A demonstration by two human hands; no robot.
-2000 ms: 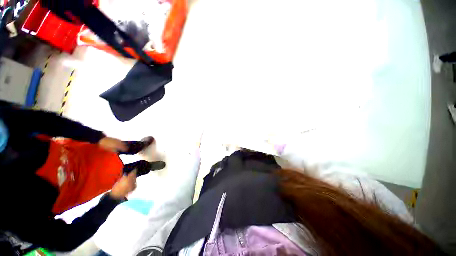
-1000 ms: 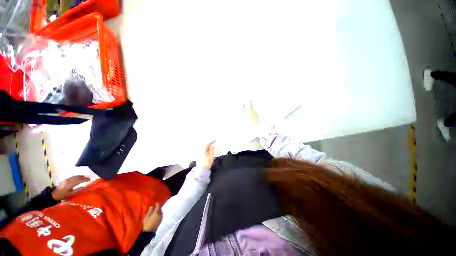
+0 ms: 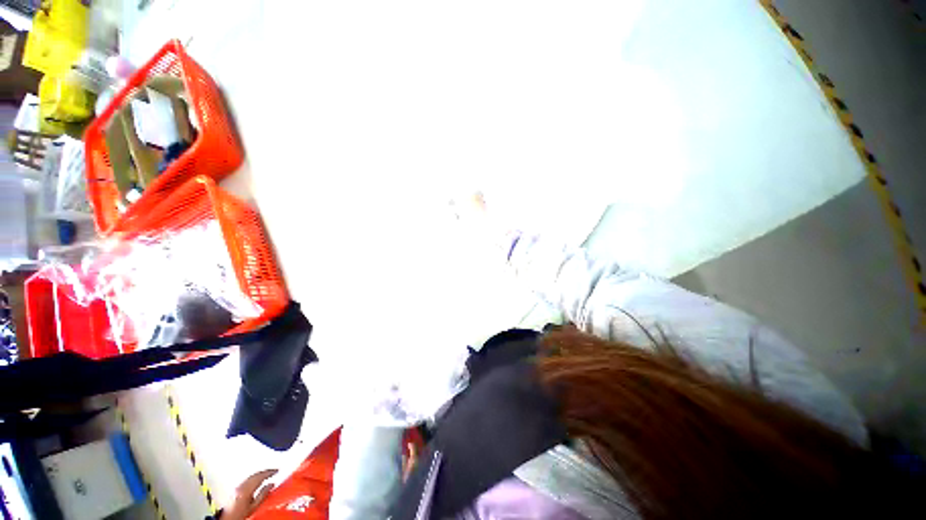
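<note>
My right hand (image 3: 472,205) reaches forward over the pale table (image 3: 711,203). It is mostly washed out by glare, and whether it holds anything cannot be told. My left sleeve (image 3: 368,462) points forward near my body, but the left hand is lost in glare beyond the cuff. A faint thin edge (image 3: 599,223) shows beside my right sleeve; what it belongs to is unclear. Bright white hides whatever lies under my hands. A limp black fabric item (image 3: 272,391) with a strap hangs at the table's left edge.
A red-orange basket (image 3: 262,259) at left holds crumpled clear film and a dark item. A second red-orange basket (image 3: 218,122) behind it holds cardboard and small items. A person's hand (image 3: 249,493) and red-orange clothing (image 3: 310,482) are at lower left. Yellow-black floor tape (image 3: 848,122) runs at right.
The view has turned, so more of both baskets shows. My right arm reaches farther over the table. The coworker now shows only partly at lower left. My left hand, visible one second ago, is lost in glare.
</note>
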